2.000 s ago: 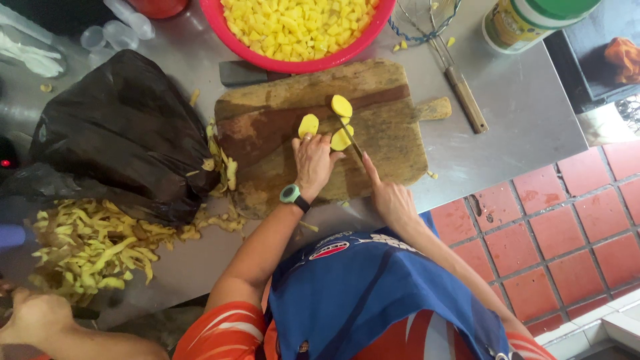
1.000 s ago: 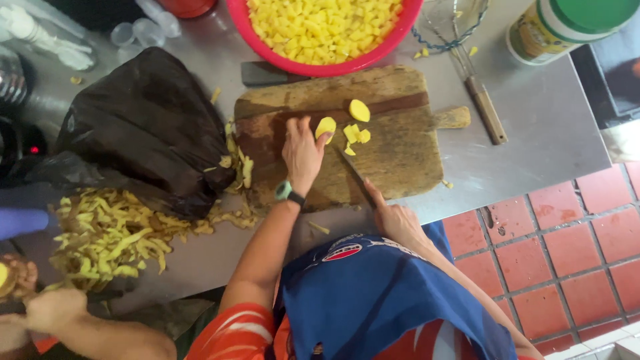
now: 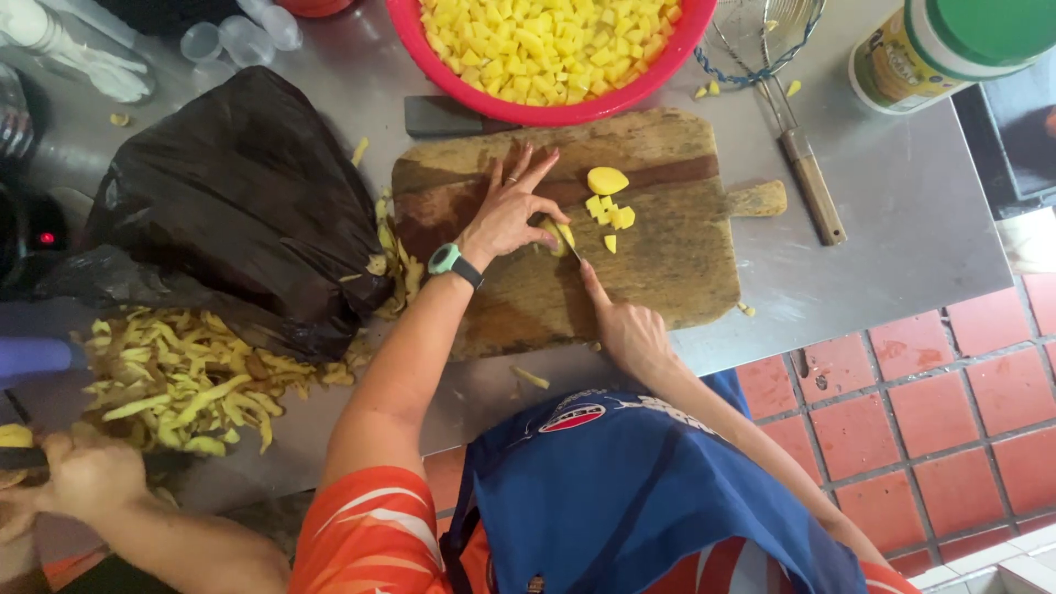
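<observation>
On a worn wooden cutting board (image 3: 660, 272), my left hand (image 3: 516, 210) pinches a peeled potato slice (image 3: 559, 238) between thumb and fingers, its other fingers spread. My right hand (image 3: 634, 330) grips a kitchen knife (image 3: 571, 246), index finger stretched along it; the blade lies at the slice's right side, and the handle is hidden in the palm. Just right of the slice are several small potato cubes (image 3: 609, 213) and one separate small piece (image 3: 610, 243). A peeled potato half (image 3: 607, 181) rests above the cubes.
A pink basin (image 3: 577, 117) of diced potato stands behind the board, beside a sharpening stone (image 3: 441, 117). Right are a wire strainer (image 3: 817, 190) and a green-lidded tub (image 3: 899, 66). Left lie a black plastic bag (image 3: 239, 198) and potato peelings (image 3: 190, 388); another person's hands (image 3: 95, 474) work nearby.
One second ago the cut pieces lay apart from my left hand, which was on an upright-looking slice; now it holds a slice lower on the board, with the blade against it.
</observation>
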